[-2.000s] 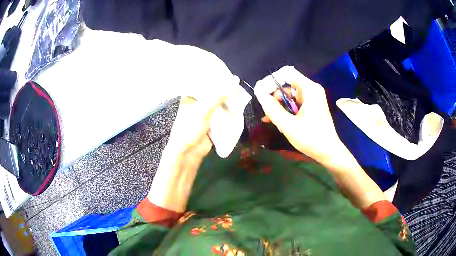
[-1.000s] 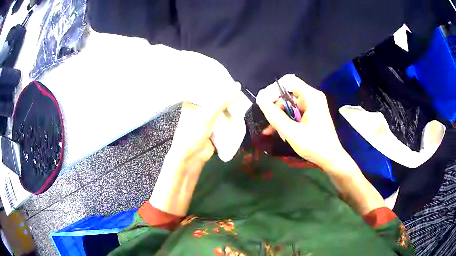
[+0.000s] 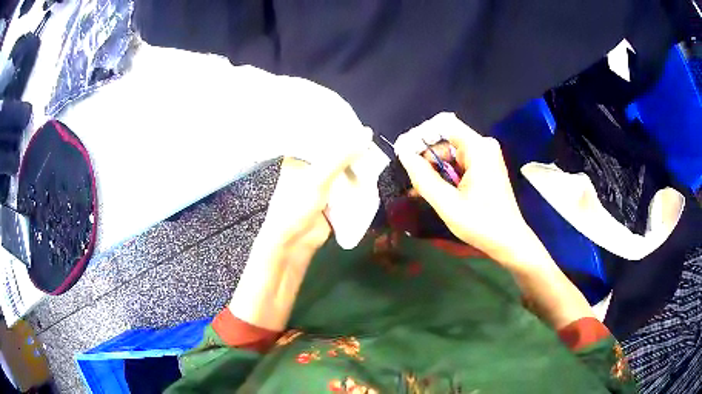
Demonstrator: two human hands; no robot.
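A dark garment spreads beyond my hands. Its pale collar is pinched in my left hand, with one end hanging below the fingers. My right hand is just right of it, not touching it, with thread snips with a pink-purple grip in the palm. A thin, short glint, seemingly a needle, shows at the right fingertips, pointing toward the collar. The thread cannot be made out. Strong glare hides the detail of the fingers and collar.
A round black tray with a red rim holds small discs at left, a dark flat object on its edge. Clear plastic lies beyond it. Blue crates stand at lower left and right. Another cream collar lies at right.
Both hands and the collar sit slightly lower in view than two seconds ago. The snips have tilted a little in my right palm. The grips look unchanged.
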